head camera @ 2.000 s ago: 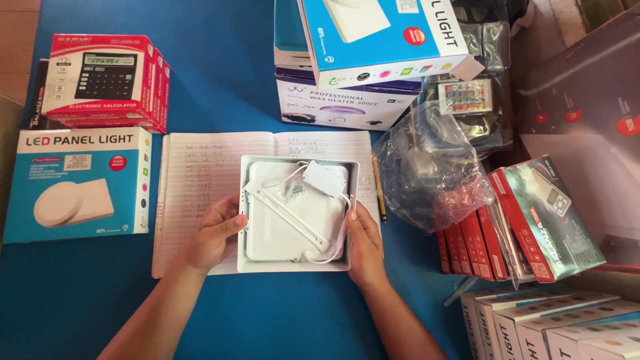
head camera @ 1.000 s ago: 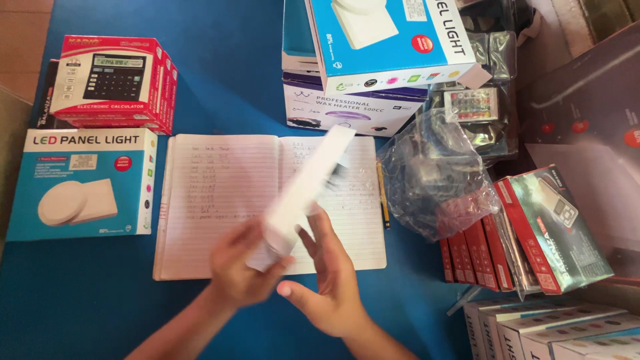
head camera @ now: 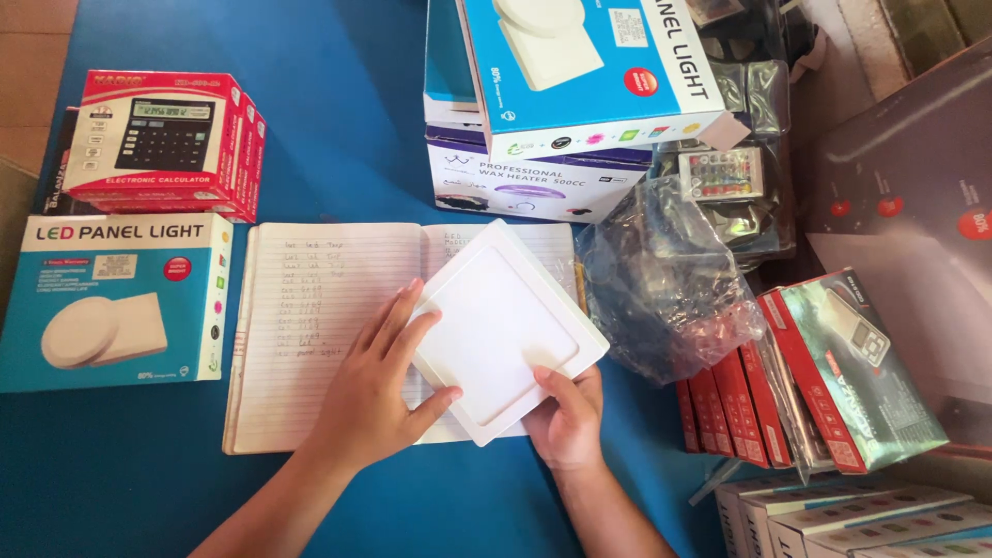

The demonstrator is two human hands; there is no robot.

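A white square LED panel light (head camera: 508, 329) is tilted like a diamond over an open lined notebook (head camera: 302, 387), its flat front face up. My right hand (head camera: 570, 411) grips its lower right edge, thumb on the frame and fingers hidden beneath. My left hand (head camera: 380, 380) lies along the left edge with fingers spread, fingertips and thumb touching the panel; whether it bears any of the weight cannot be told. Handwriting covers part of the notebook's pages. Partly hidden behind the panel, a pen (head camera: 581, 287) lies at the notebook's right edge.
Left stand calculator boxes (head camera: 155, 139) and an LED panel light box (head camera: 116, 310). Another panel light box (head camera: 573, 70) lies on a wax heater box (head camera: 535, 182). On the right are a clear plastic bag (head camera: 666, 287), red scale boxes (head camera: 852, 372) and a row of white boxes (head camera: 852, 519).
The panel light has been turned over: its back with the cable and driver showed two seconds ago, was edge-on one second ago, and now its front shows. Both hands have shifted their hold.
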